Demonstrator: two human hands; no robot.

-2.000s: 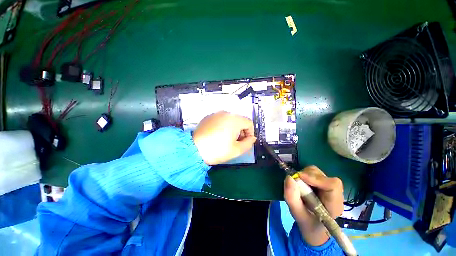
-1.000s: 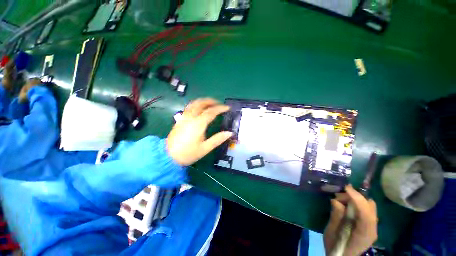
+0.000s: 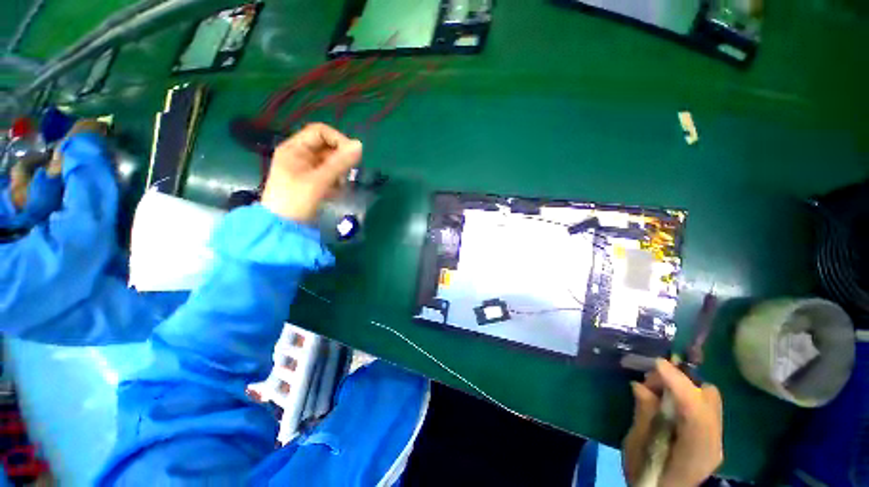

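Observation:
The opened tablet lies on the green mat, its silver plate and circuit board facing up. A small black speaker rests on the plate, with thin leads running to the board. My right hand is shut on the soldering iron at the tablet's lower right corner; the dark tip points up, off the board. My left hand is left of the tablet with its fingers pinched beside a small dark part; whether it grips this part is unclear. Another small part lies below it.
Red lead wires fan out beyond my left hand. A white cloth or foam block is at left, near another person's sleeves. Solder wire lies along the front edge. A cleaning pot and fan are at right.
The view has swung left since the oldest frame. My left hand has left the tablet and moved up and left, its fingers now pinched. The iron has moved off the board to the right.

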